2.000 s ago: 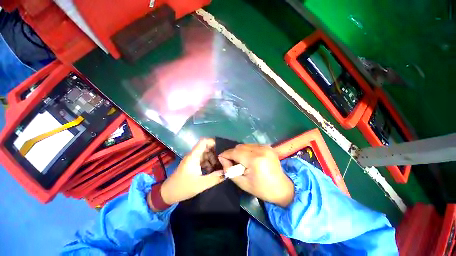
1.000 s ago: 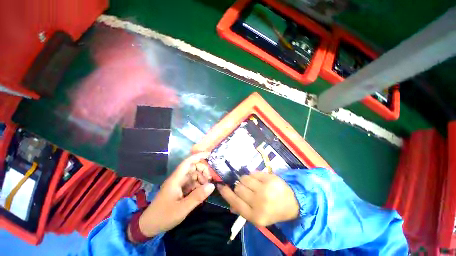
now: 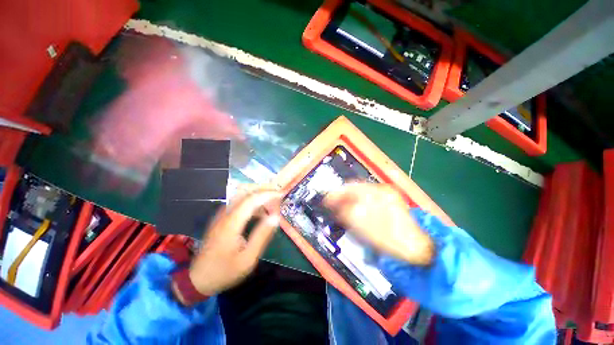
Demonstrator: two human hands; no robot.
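An opened tablet [image 3: 357, 259] with silvery shields and a white area lies in a red-orange frame [image 3: 336, 279], tilted on the bench in front of me. My left hand [image 3: 232, 246] is at the frame's left corner, thumb and fingers apart, with no held thing visible. My right hand [image 3: 387, 219] is blurred over the middle of the tablet, fingers pointing down at the board; whether it holds anything is hidden. Black flat pieces [image 3: 195, 184] lie in a row left of the tablet, the nearest partly behind my left hand.
Framed tablets [image 3: 437, 81] lie beyond the chipped white edge [image 3: 269, 70]. A grey post [image 3: 518, 81] crosses at upper right. Red frames are stacked at right [image 3: 562, 236] and lower left [image 3: 114, 269], where another open tablet [image 3: 25, 253] lies. A dark block [image 3: 64, 84] is at upper left.
The view has shifted right. My hands, earlier together over the black pieces, are now at the tablet. My right hand has moved up and right; the pale tool seen in it no longer shows.
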